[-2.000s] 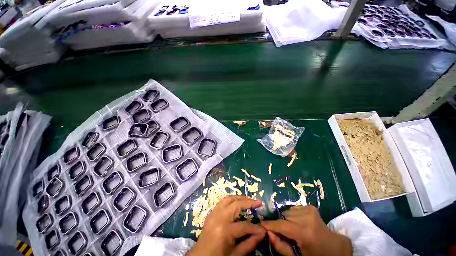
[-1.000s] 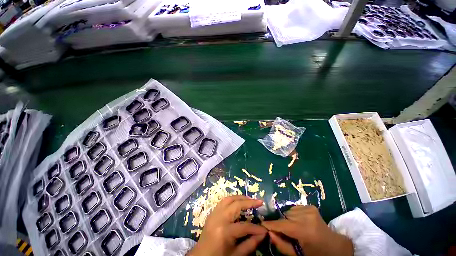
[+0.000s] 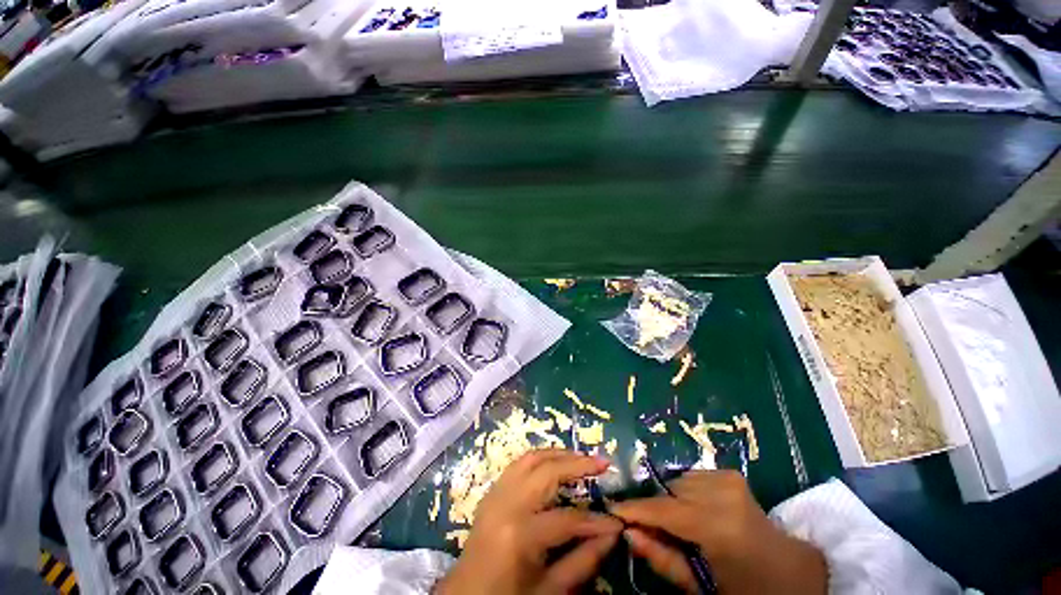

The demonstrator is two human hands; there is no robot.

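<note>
My left hand (image 3: pixel 538 525) and my right hand (image 3: pixel 712 525) meet at the bottom centre, fingertips close together. My left hand holds a small dark frame, mostly hidden by the fingers. My right hand holds a slim black tool (image 3: pixel 702 572) whose shaft shows above and below the fingers. The point where the tool meets the frame is hidden or too small to tell. A pile of pale cream strips (image 3: pixel 495 459) lies just beyond my left hand, with more loose strips (image 3: pixel 702 436) beyond my right hand.
A white tray of black frames (image 3: pixel 433 246) lies at left. A clear bag (image 3: pixel 657 316) with pale pieces lies beyond the hands. A white box (image 3: pixel 803 349) of tan pieces and a white lid (image 3: pixel 995 384) stand at right. Stacked trays (image 3: pixel 221 58) line the back.
My right hand and its tool have shifted very slightly. My left hand stays nearly in place. The tray, bag and box have not visibly moved.
</note>
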